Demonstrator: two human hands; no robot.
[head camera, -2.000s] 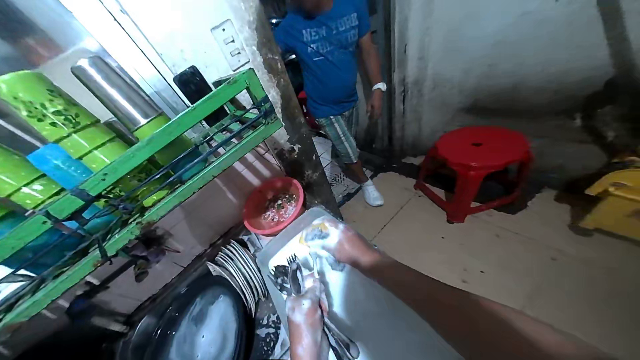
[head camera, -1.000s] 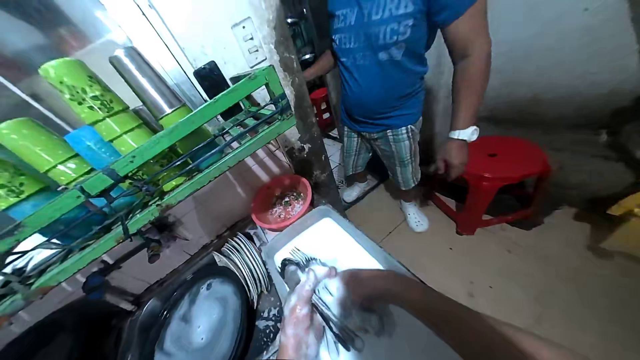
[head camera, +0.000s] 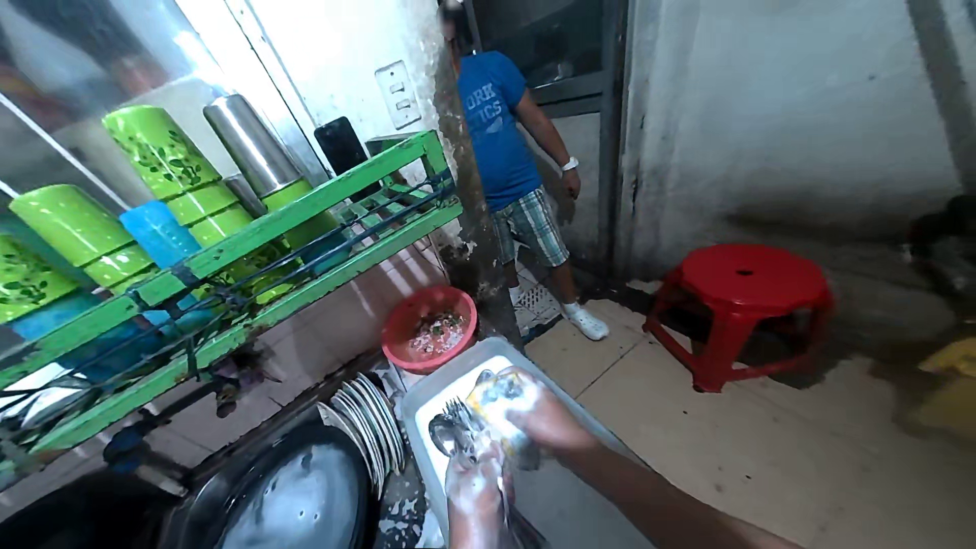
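My left hand (head camera: 479, 482), wet with suds, grips a bunch of spoons and forks (head camera: 451, 431) whose heads point up and away from me. Close beside it on the right, my right hand (head camera: 534, 408) is closed around a soapy yellowish sponge (head camera: 499, 389), partly hidden by foam. Both hands are over a grey plastic tub (head camera: 418, 404) with white suds inside. The cutlery handles run down below my left hand.
A red bowl (head camera: 396, 347) of food scraps stands past the tub. Stacked plates (head camera: 374, 431) and a dark basin of water (head camera: 305, 496) lie left, below a green rack (head camera: 305, 221) with cups. A person (head camera: 496, 137) stands beyond the pillar, near a red stool (head camera: 751, 282).
The person in blue came closer, then stepped back toward the doorway, now partly behind the pillar. My right hand has moved from low on the cutlery to beside its heads.
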